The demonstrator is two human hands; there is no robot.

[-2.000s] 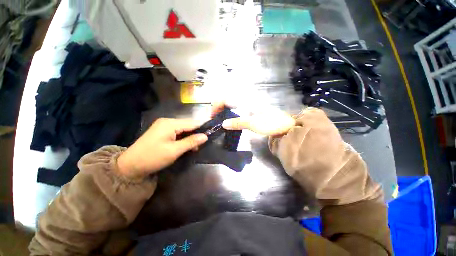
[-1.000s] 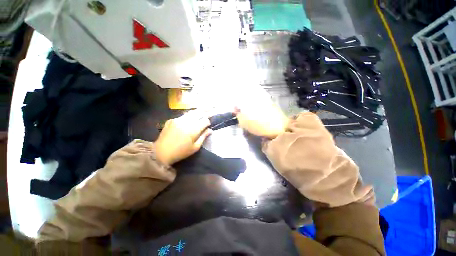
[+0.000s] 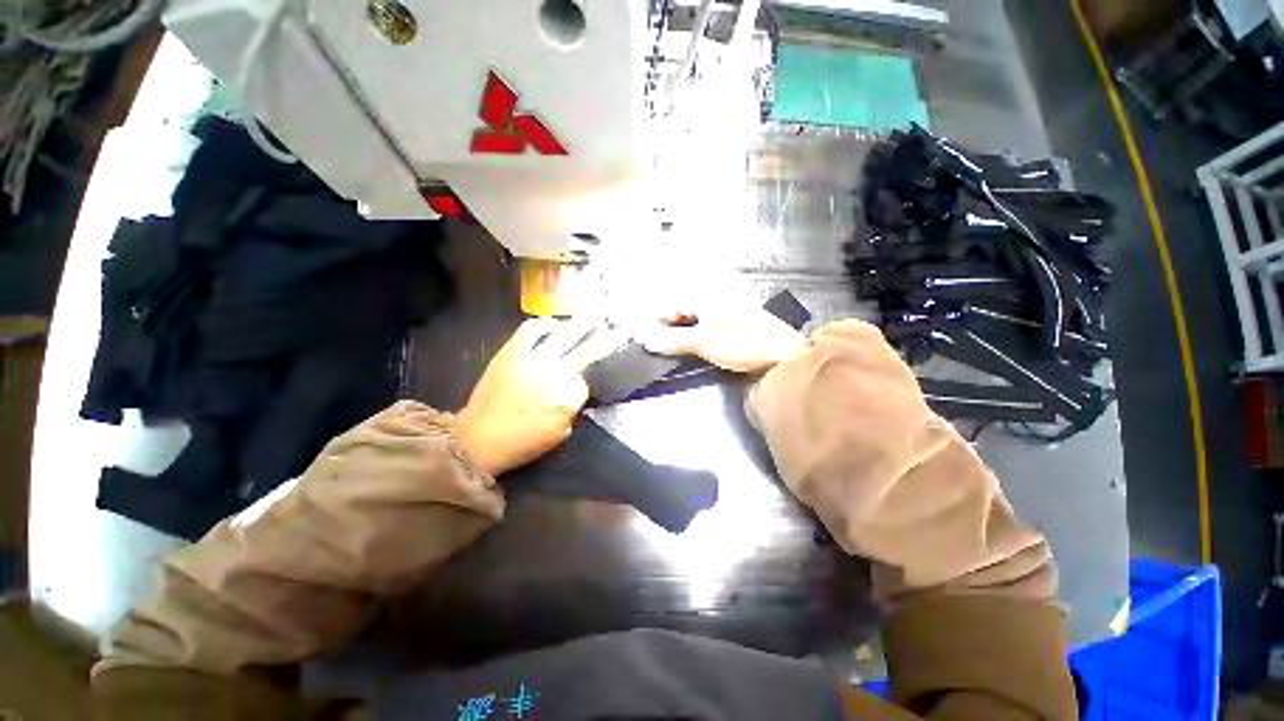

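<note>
A black strap piece (image 3: 630, 372) lies under both hands just in front of the bright needle area of the white sewing machine (image 3: 423, 106). My left hand (image 3: 528, 395) has its fingertips on the strap's left part. My right hand (image 3: 732, 342) is on its right part, with a black end showing beyond the fingers. Glare washes out the fingertips and the clamp. A second black strap (image 3: 634, 472) lies on the metal table nearer to me, partly under my left hand and sleeve.
A pile of black straps (image 3: 282, 310) lies left of the machine. A tangled pile of striped strap pieces (image 3: 972, 275) lies at the right. A yellow block (image 3: 538, 287) sits below the head, a teal-green plate (image 3: 845, 88) behind. A blue bin (image 3: 1162, 655) stands at the lower right.
My hands first held the strap raised and pinched; now they press it flat near the needle area. More of its wide black surface shows. The view has shifted a little.
</note>
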